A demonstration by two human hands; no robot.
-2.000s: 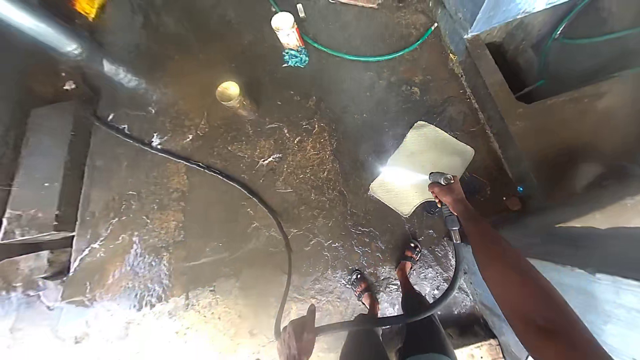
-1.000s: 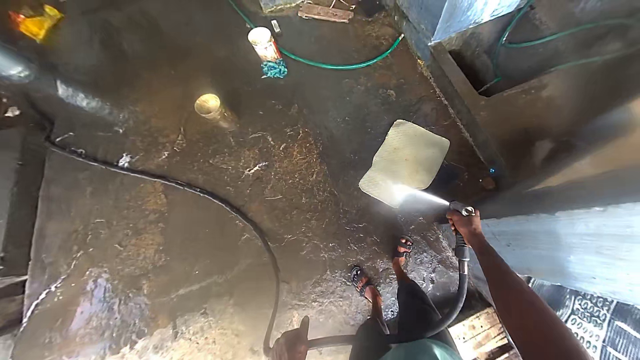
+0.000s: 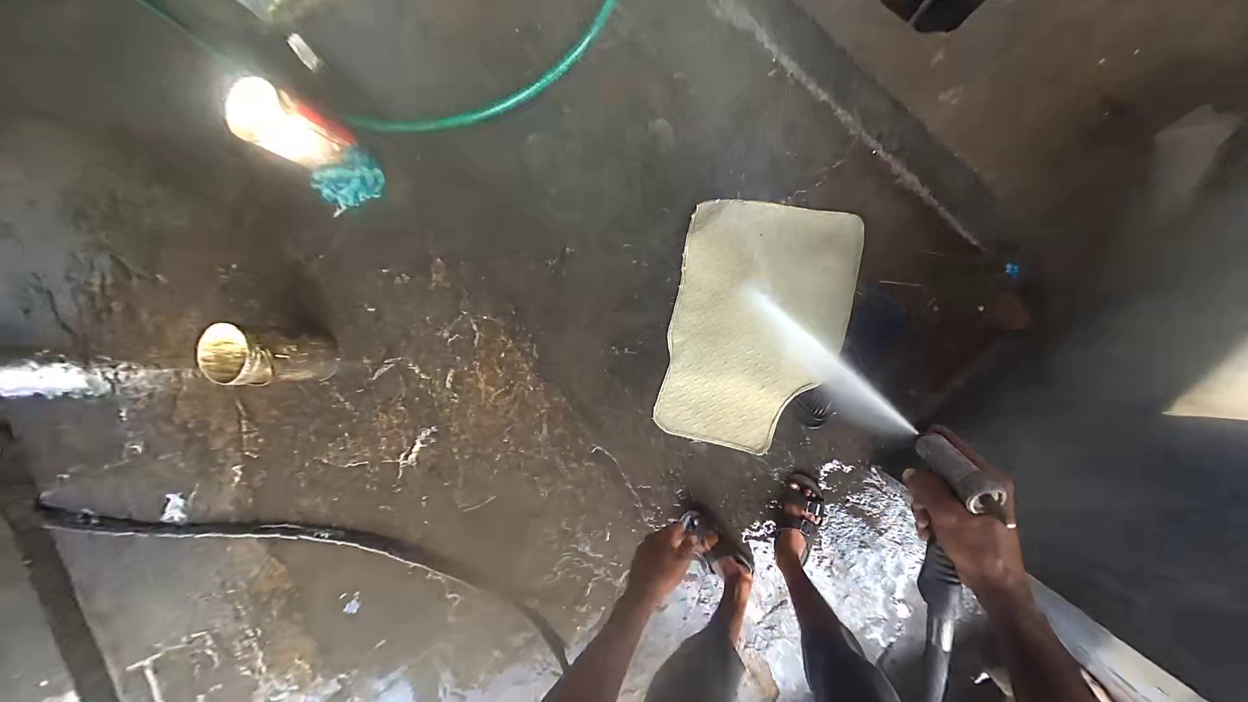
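My right hand [image 3: 970,526] is wrapped round the grip of a spray gun [image 3: 955,468] at the lower right. A white water jet [image 3: 838,370] leaves its nozzle and strikes a cream floor mat [image 3: 751,322] with one curved cut-out edge. The mat stands at the centre right, over the wet floor. From the gun's handle a dark hose [image 3: 938,624] runs down out of view. My left hand [image 3: 668,561] is in front of my sandalled left foot, its fingers curled; whether anything is in it cannot be seen clearly.
A black hose [image 3: 253,529] crosses the wet concrete floor at lower left. A yellowish cup-like container [image 3: 226,354] is at the left. Farther up are a white container [image 3: 278,117], a teal mesh scrubber [image 3: 348,179] and a green hose [image 3: 487,109]. A raised ledge [image 3: 877,127] runs at the upper right.
My left hand has left the black hose, which it held or touched at the bottom earlier, and is now near my feet. The jet has moved from the mat's lower part to its middle. The view has shifted.
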